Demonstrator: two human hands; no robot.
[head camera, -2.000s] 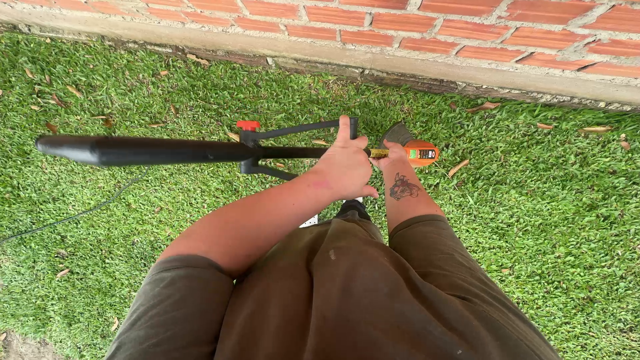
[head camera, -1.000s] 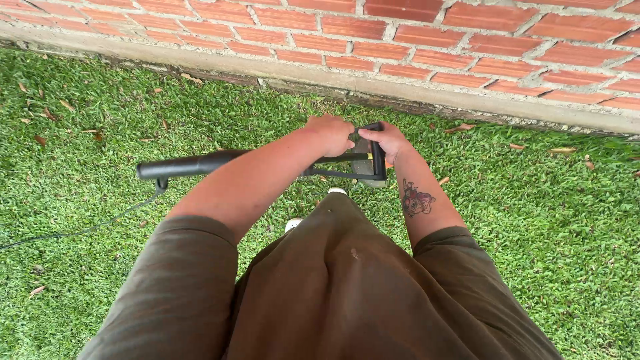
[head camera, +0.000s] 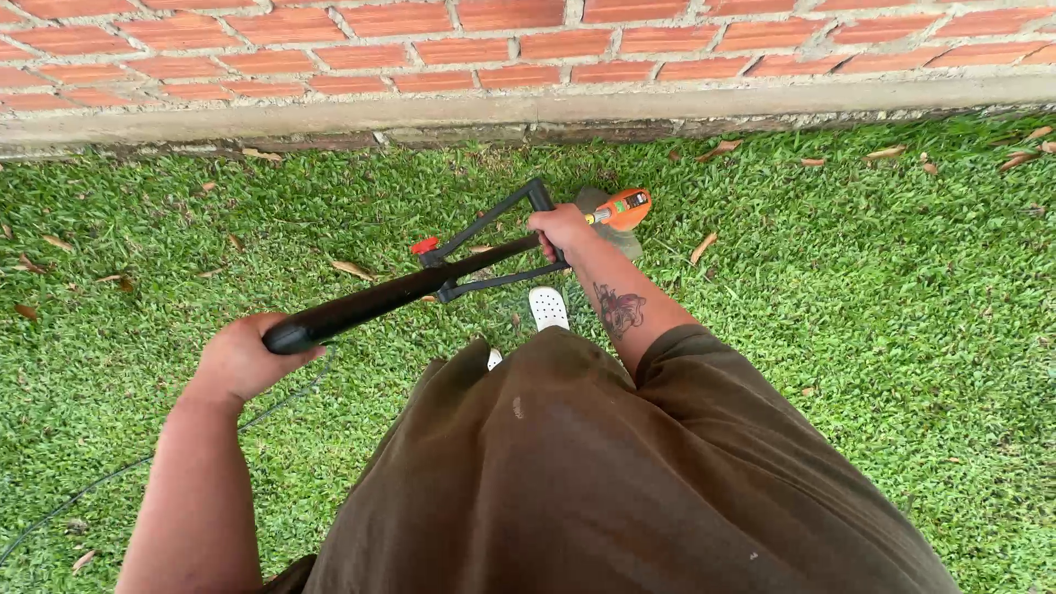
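Note:
An electric string trimmer (head camera: 371, 304) slants across the view, its black rear end at the left and its orange head (head camera: 629, 209) at the right, low over the grass. My left hand (head camera: 243, 355) holds the thick rear end of the black housing. Farther along, my right hand (head camera: 563, 231) is closed around the crossbar of the black loop handle (head camera: 495, 216), over the shaft. A red knob (head camera: 425, 246) sits at the handle's clamp. Beside the orange head, a translucent guard (head camera: 620, 239) shows partly behind my right hand and wrist.
A brick wall (head camera: 462, 49) with a concrete footing (head camera: 429, 111) runs along the far side of the lawn (head camera: 825, 330). Dry leaves (head camera: 704, 247) lie scattered on the grass. A dark cord (head camera: 107, 478) trails off to the left. My white clogs (head camera: 548, 308) stand below the handle.
My left hand has gone from the handle area to the trimmer's rear end. My right hand now grips the crossbar. The trimmer's rear has swung nearer to me, so the shaft slants.

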